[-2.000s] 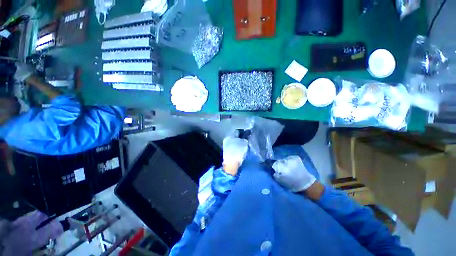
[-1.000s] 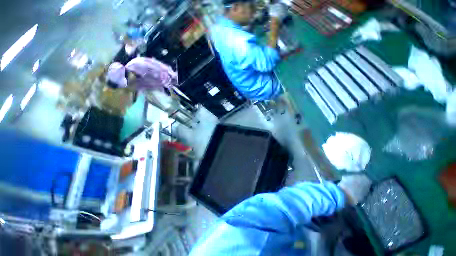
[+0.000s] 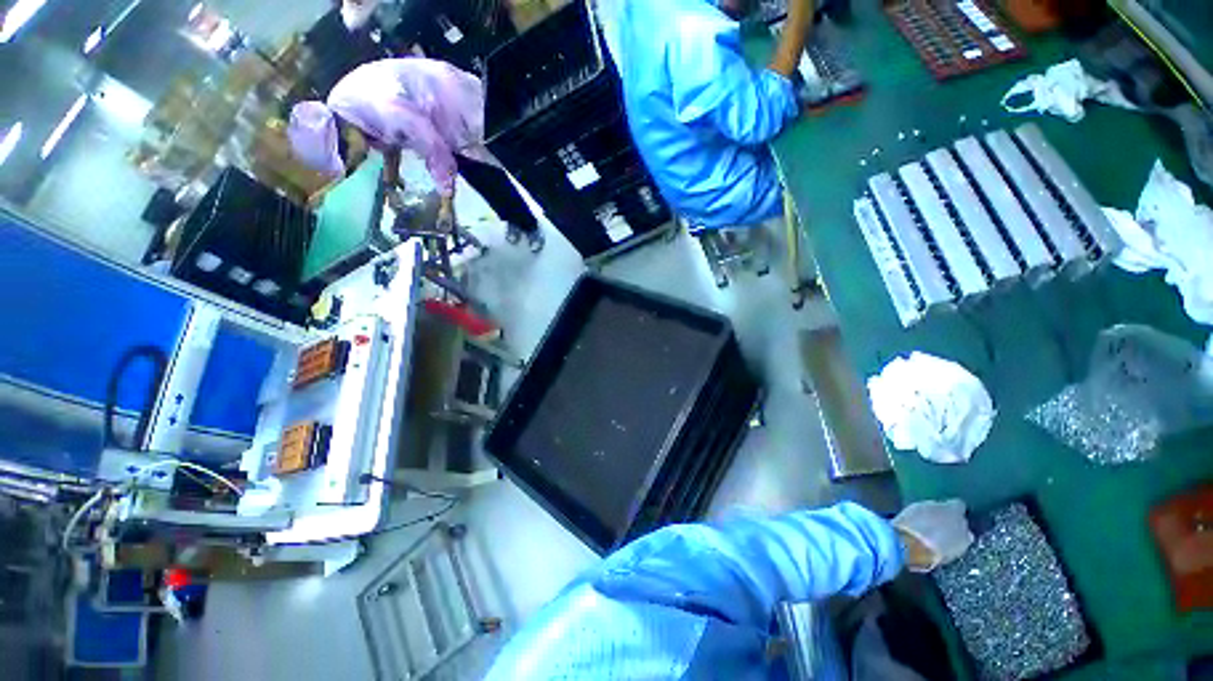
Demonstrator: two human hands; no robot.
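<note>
My left hand [image 3: 934,532] wears a white glove and lies at the near corner of the black screw tray [image 3: 1018,585], low at the right. The tray is filled with silvery specks. The hand touches or nearly touches the tray's edge; its fingers are too unclear to tell if they hold anything. My right hand is out of the picture. A clear bag of silvery parts [image 3: 1101,423] lies on the green bench beyond the tray. A crumpled white cloth [image 3: 931,407] lies left of the bag.
Silver ribbed bars [image 3: 987,220] lie on the bench. A stacked black bin [image 3: 605,399] stands on the floor at centre. A person in blue [image 3: 698,113] works at the bench; a person in pink [image 3: 406,113] bends farther back. A white machine table [image 3: 366,452] stands left.
The view has turned left, towards the floor and machine. My left hand has gone from in front of my body to the tray's corner. My right hand and the clear bag near it have left view.
</note>
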